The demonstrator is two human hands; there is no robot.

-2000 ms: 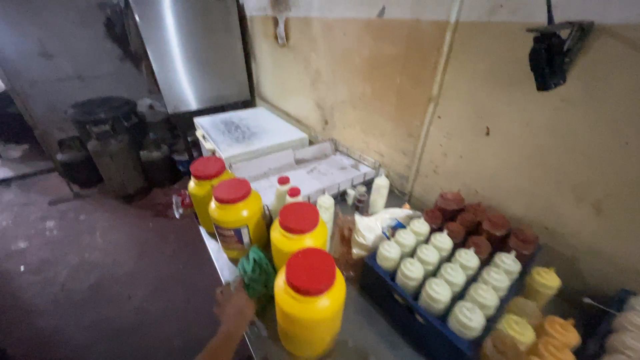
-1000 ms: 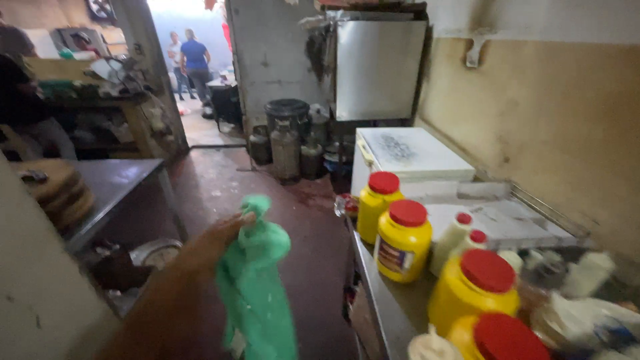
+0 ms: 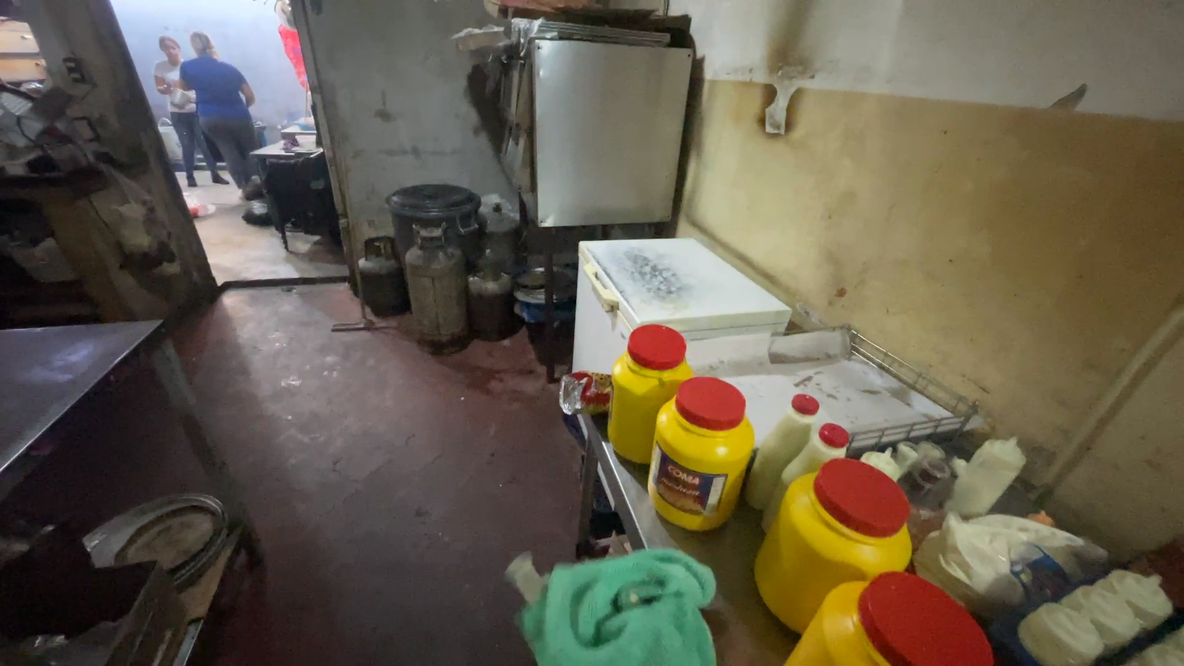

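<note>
Neither my left hand nor my right hand shows. A bunched green cloth (image 3: 620, 606) is at the bottom edge, in front of the metal table's near edge; whether a hand holds it from below is hidden. A blurred pale object (image 3: 525, 575) sticks out at its left. Along the metal table (image 3: 638, 504) stand several yellow plastic jars with red lids, among them a labelled jar (image 3: 703, 453) and a nearer jar (image 3: 832, 546). Behind them are pale squeeze bottles with red caps (image 3: 784, 449). A white plastic bag (image 3: 1008, 555) lies beside a blue crate of pale bottles (image 3: 1101, 615).
A white chest freezer (image 3: 680, 287) stands past the table, near a wire-edged tray (image 3: 823, 388). Gas cylinders (image 3: 437, 291) and a dark lidded bin (image 3: 433, 208) stand by the wall. Another metal table (image 3: 65, 370) is at left. Two people (image 3: 217, 102) stand beyond the doorway.
The green cloth, hanging from my left hand one second ago, is now bunched low by the table edge. My left hand has gone out of sight. The view has turned left since the first frame.
</note>
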